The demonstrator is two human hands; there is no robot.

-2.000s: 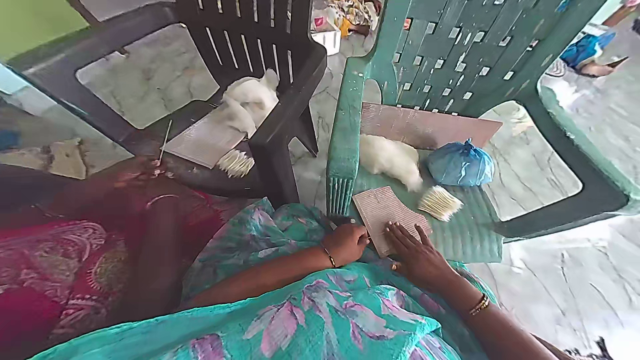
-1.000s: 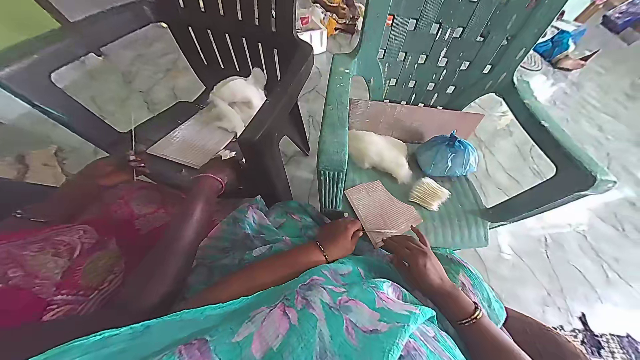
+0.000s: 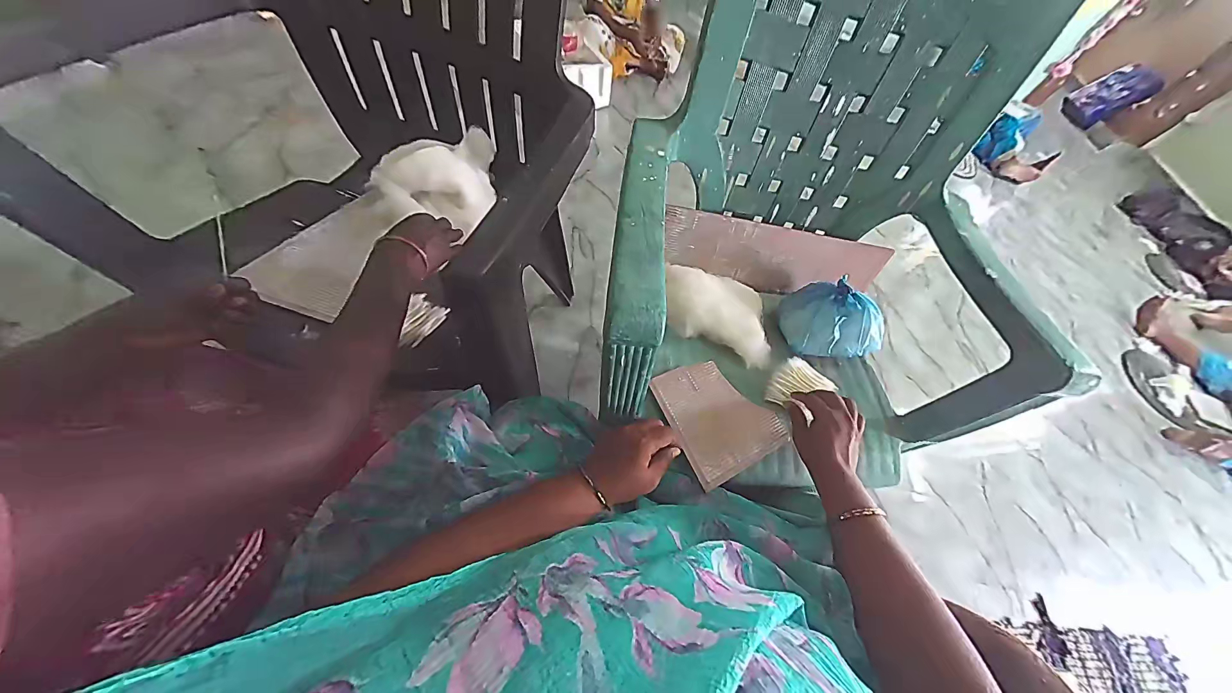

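Note:
My left hand (image 3: 630, 460) rests at the left edge of a ridged, light brown board (image 3: 720, 423), its fingers curled at the edge. To the right, my right hand (image 3: 828, 431) touches a bundle of thin white cotton wicks (image 3: 797, 379) on the seat of a green plastic chair (image 3: 871, 460); whether it grips any is hidden by the fingers. Behind the board lies a white cotton wool mass (image 3: 717, 313), beside a knotted blue plastic bag (image 3: 832, 320). A larger flat board (image 3: 780, 248) lies at the back of the seat.
At left, a co-worker's hand (image 3: 423, 245) reaches over a board (image 3: 318, 260) on a dark plastic chair (image 3: 539, 173), near cotton wool (image 3: 438, 178) and wicks (image 3: 422, 320). Their other hand (image 3: 231, 298) is near a thin upright stick. Other people sit on the floor further off.
My right hand has moved from the small board to the wick bundle. The co-worker's nearer hand has moved toward the cotton wool on the dark chair.

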